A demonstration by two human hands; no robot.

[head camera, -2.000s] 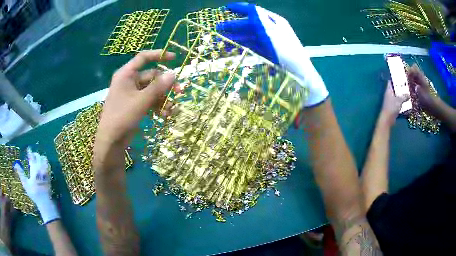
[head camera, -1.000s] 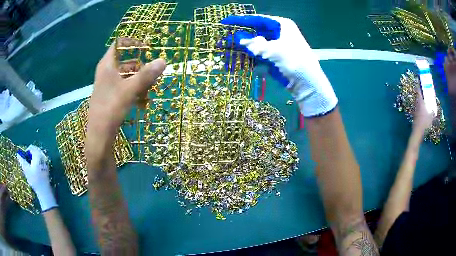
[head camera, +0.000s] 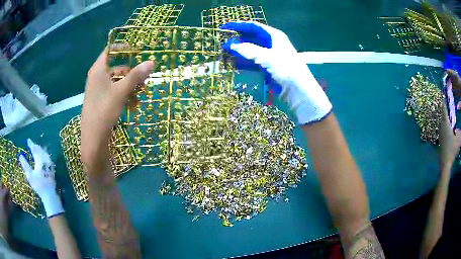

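A gold rectangular grid frame [head camera: 171,76] with rows of small pieces inside is held up over the left part of the heap. My bare left hand [head camera: 113,83] grips its left side near the upper corner, thumb in front. My right hand [head camera: 270,58], in a white glove with blue fingers, holds its upper right side; the fingertips partly overlap the frame. The heap of loose gold and silvery parts [head camera: 252,157] lies on the green bench below and to the right, partly seen through the grid.
Stacked frames [head camera: 76,162] lie left, partly behind my left forearm. More frames [head camera: 156,17] lie at the far side. A neighbour's gloved hand [head camera: 43,174] is at far left. Another person's arm [head camera: 447,146] and a smaller heap [head camera: 423,106] are at right. A red tool [head camera: 269,95] lies behind my glove.
The frame was tilted and blurred over the heap two seconds ago; now it hangs upright and further left. Both hands moved left with it. The right neighbour's hand and phone moved right.
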